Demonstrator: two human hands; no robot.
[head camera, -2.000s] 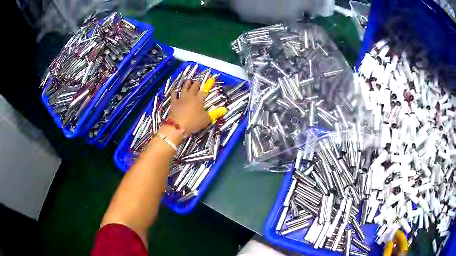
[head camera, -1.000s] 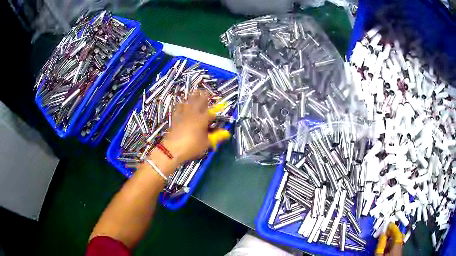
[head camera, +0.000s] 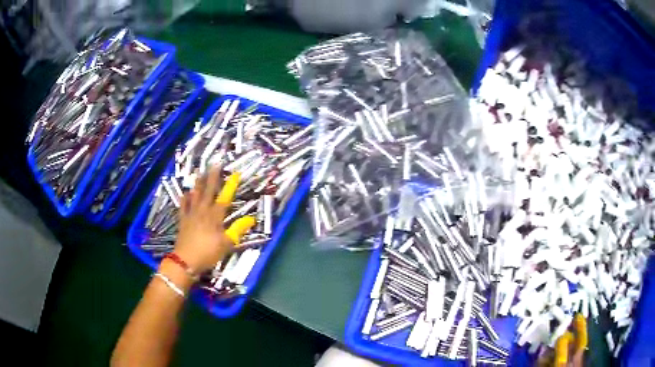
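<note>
My left hand (head camera: 205, 223) lies palm down on silver tubes, some with red bits (head camera: 240, 143), in the middle-left blue tray (head camera: 228, 310). Its fingers are apart, with yellow cots on the thumb and index finger; nothing is seen gripped. My right hand (head camera: 569, 350) is cut off by the bottom edge at the right, with yellow-cotted fingertips by the white cylinders (head camera: 567, 208). Whether it holds anything cannot be told. Plain silver tubes (head camera: 445, 244) lie in the near blue tray (head camera: 359, 331), between my hands.
A clear plastic bag (head camera: 388, 122) full of silver tubes stands behind the near tray. Blue trays (head camera: 72, 209) of silver pieces stand at the far left. A large blue bin (head camera: 495, 36) is behind the white heap. A pale sheet (head camera: 25, 265) is at the left edge.
My left hand has moved toward the near left part of its tray, fingers spread. My right hand stays at the bottom edge near the white heap. The whole view has shifted slightly.
</note>
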